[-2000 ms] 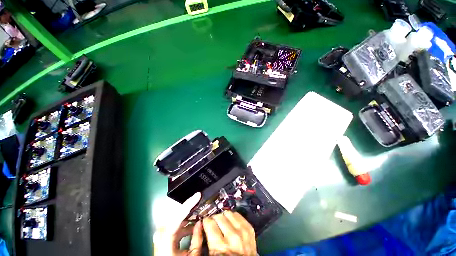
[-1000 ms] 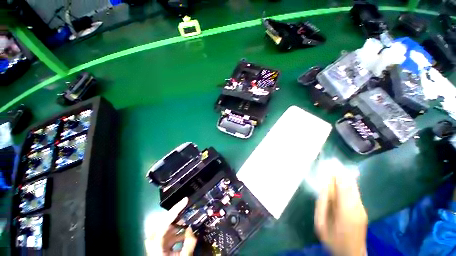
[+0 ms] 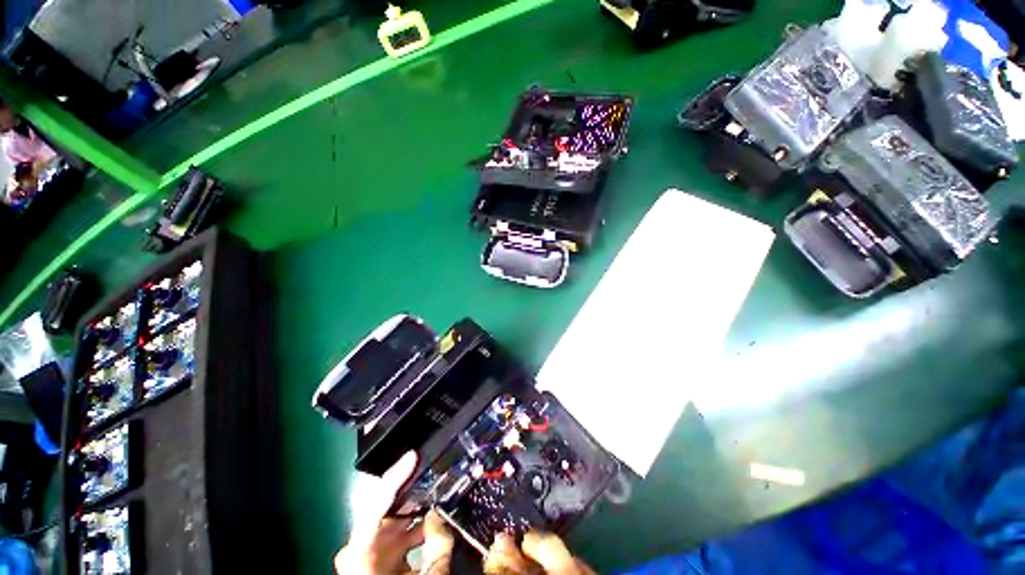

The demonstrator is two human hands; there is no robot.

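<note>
An open black housing [image 3: 523, 466] lies at bottom centre, with a circuit board and red and white leads inside. Its oval hinged cover [image 3: 377, 365] is at the upper left end. My left hand [image 3: 388, 534] holds the housing's lower left edge. My right hand [image 3: 537, 553], cut off by the bottom edge, is at the housing's lower side. Its fingers hold a thin pale rod [image 3: 461, 530], apparently the screwdriver's shaft, pointing up-left over the board's edge. The handle is not visible.
A white sheet [image 3: 663, 326] touches or nearly touches the housing's right side. Another open housing [image 3: 551, 169] lies beyond. Film-covered units [image 3: 910, 185] are piled right. A black board tray [image 3: 230, 416] stands left. A small white strip [image 3: 777, 474] lies near the bench edge.
My right hand went from the housing to the right of the white sheet, then came back to the housing. The yellowish, red-ended screwdriver has gone from beside the sheet. My left hand stayed at the housing.
</note>
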